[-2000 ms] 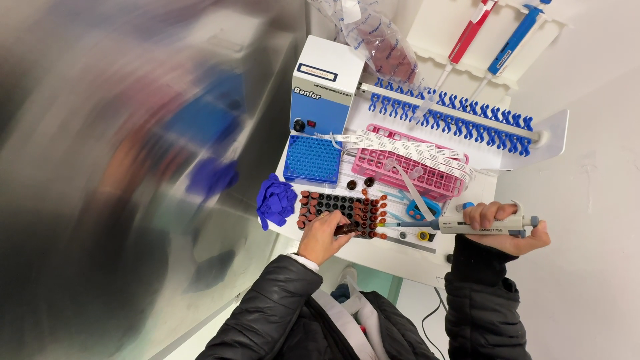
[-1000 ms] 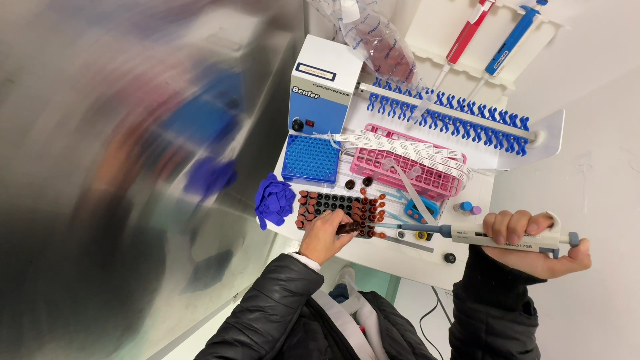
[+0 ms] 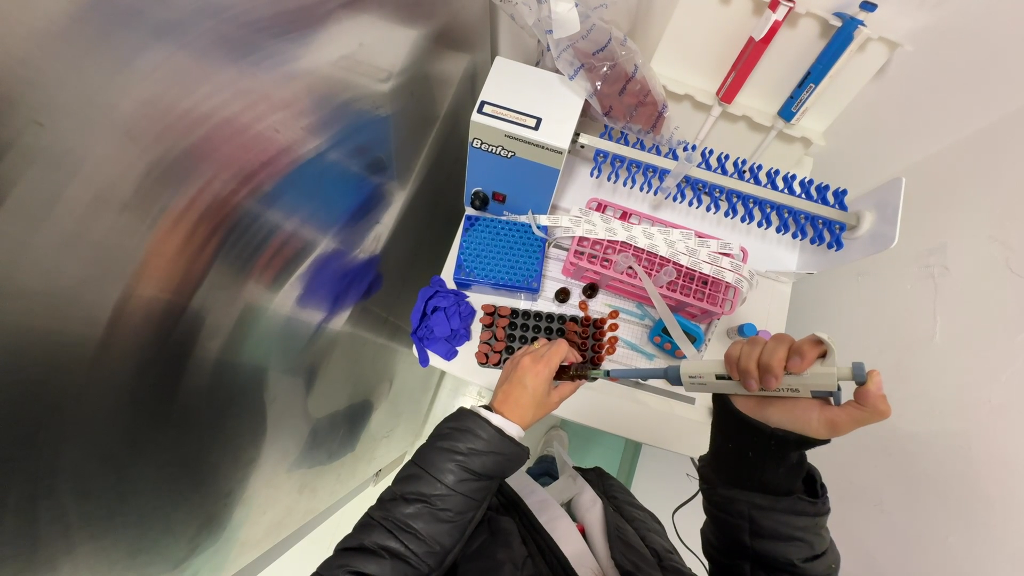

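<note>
My left hand (image 3: 534,379) holds a small amber glass vial (image 3: 572,372), tilted on its side, over the front edge of a black tube rack (image 3: 530,328). The rack bears amber tubes with brown caps at its left and open amber microtubes at its right. My right hand (image 3: 800,388) grips a white and grey micropipette (image 3: 720,376), held nearly level. Its tip end reaches the mouth of the vial; how far in it goes, I cannot tell. Two dark round caps (image 3: 590,290) lie behind the rack.
Crumpled purple gloves (image 3: 442,320) lie left of the rack. Behind are a blue tip box (image 3: 501,253), a Benfer mixer (image 3: 524,136), a pink tube rack (image 3: 656,256) under label strips and a blue timer (image 3: 676,336). Red (image 3: 752,56) and blue (image 3: 824,68) pipettes hang at the back.
Two seconds ago the pipette was farther right of my left hand's vial. My right hand first moved right and toward me, then back left, bringing the pipette's end to the vial's mouth.
</note>
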